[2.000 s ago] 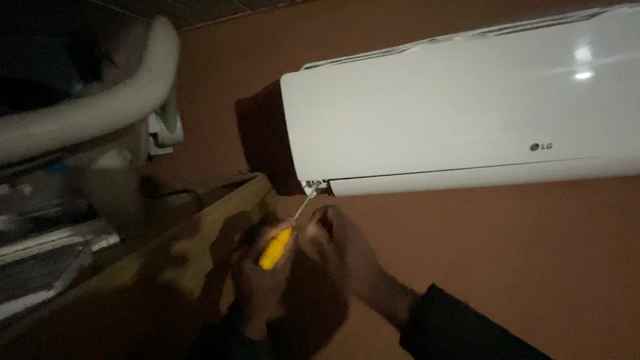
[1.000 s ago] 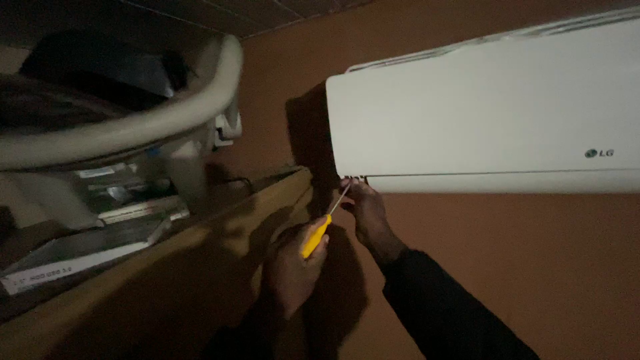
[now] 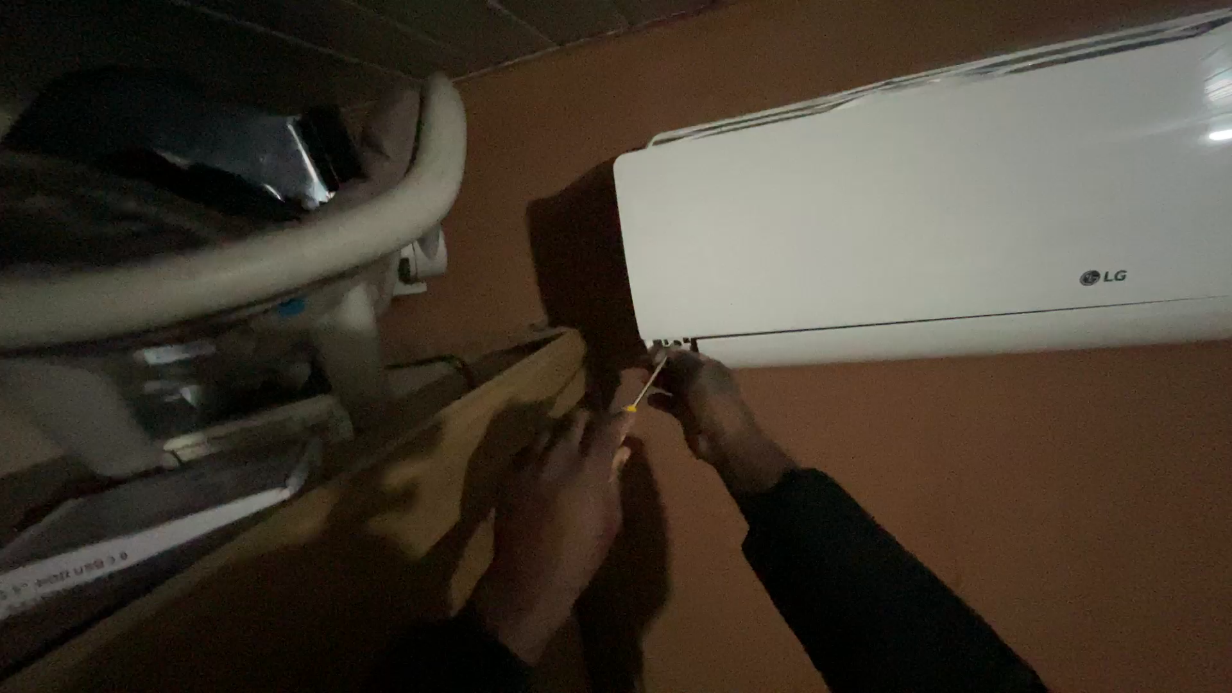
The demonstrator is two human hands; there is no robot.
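Observation:
A white LG wall-mounted air conditioner indoor unit [image 3: 866, 221] spans the upper right. Below its lower left corner, my left hand [image 3: 568, 500] is closed around the yellow handle of a screwdriver [image 3: 648, 385]; most of the handle is hidden by the fingers. The thin metal shaft points up and right to the unit's corner, where small dark openings show. My right hand [image 3: 707, 399] is at that same corner, its fingertips by the screwdriver's tip and against the underside. Whether those fingers grip a small part cannot be told.
On the left, close to my left hand, a wooden board edge [image 3: 481, 395] runs diagonally. Above it stands a pale plastic frame with a thick curved rim [image 3: 289, 255], holding dark items. A flat box bearing writing [image 3: 164, 549] lies below. Behind is a reddish-brown wall [image 3: 962, 481].
My left hand has closed further over the yellow handle, which showed mostly uncovered before. Two seconds ago my right hand was just below the unit's corner; now its fingers are at it.

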